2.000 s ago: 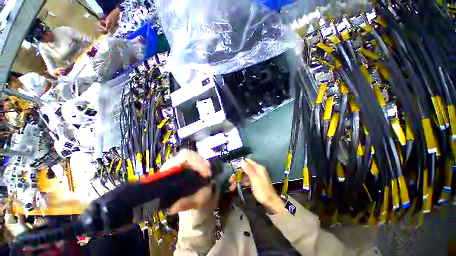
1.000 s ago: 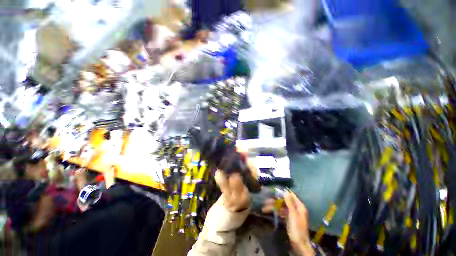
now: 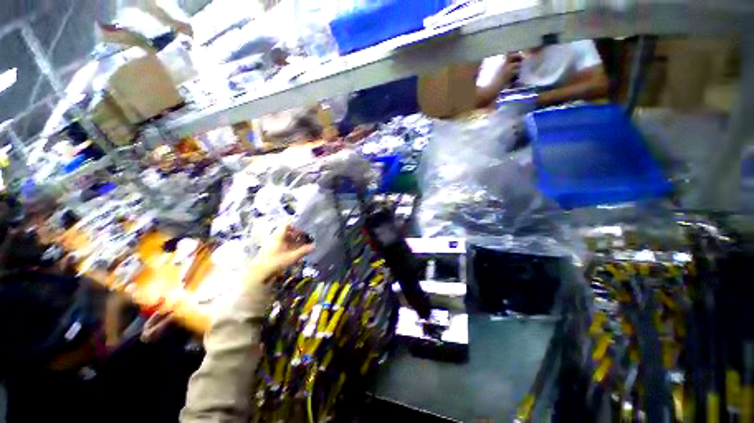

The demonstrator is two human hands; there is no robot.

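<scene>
The black electric screwdriver point(image 3: 399, 258) hangs free in front of the white fixture point(image 3: 446, 289), its tip low over the fixture's front part. My left hand point(image 3: 281, 254), in a beige sleeve, reaches out to the left above the cable pile, clear of the screwdriver. Its fingers are blurred, with a small dark spot by the fingertips; I cannot tell if it holds something. My right hand is out of the picture. Black cables with yellow bands point(image 3: 326, 322) lie below and right of my left hand.
A bag of black parts point(image 3: 513, 285) lies right of the fixture, with a crumpled clear bag point(image 3: 471, 182) and blue bin point(image 3: 595, 157) behind. More cables point(image 3: 653, 322) lie at right. A metal shelf point(image 3: 347, 70) crosses above. A person point(image 3: 541, 74) is behind it; dark-clothed people are at left.
The view has swung left and up. My left hand has let go of the screwdriver and moved left. My right hand and the small piece at its fingertips have left the picture.
</scene>
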